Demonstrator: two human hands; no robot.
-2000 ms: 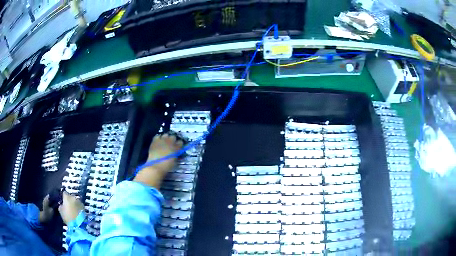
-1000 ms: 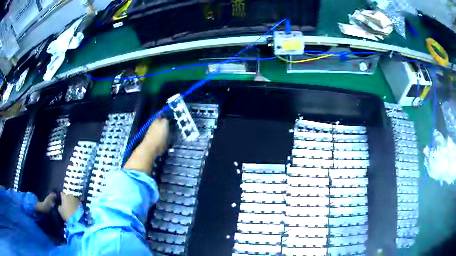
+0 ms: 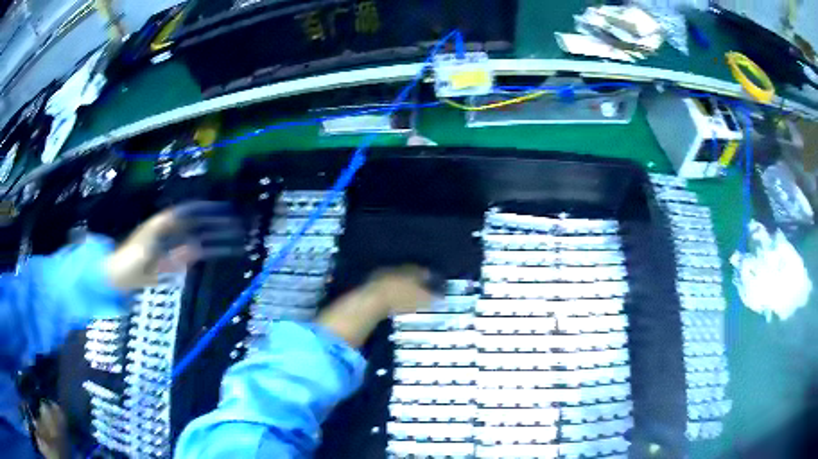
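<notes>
My left hand (image 3: 395,291) is blurred, with dark fingertips. It is over the top end of the shortest silvery column in the black tray (image 3: 502,184). Its fingers close on the left end of a metal housing (image 3: 462,287), partly hidden by the hand. This housing lies crosswise at the top of that column. More metal housings (image 3: 525,323) stand in tight rows to its right, and another column (image 3: 305,220) stands at the tray's left side. My right hand is not in view.
Another person's blurred hand (image 3: 161,246) reaches over the left tray from a blue sleeve. A second hand (image 3: 49,430) is at the lower left edge. A blue cord (image 3: 296,235) crosses the tray. A housing column (image 3: 700,314) and white crumpled cloth (image 3: 773,271) lie on the right.
My left hand has moved right from the left column to the short column, with the housing it held now lying crosswise there. The other person's hand has reached forward. The view has shifted slightly right.
</notes>
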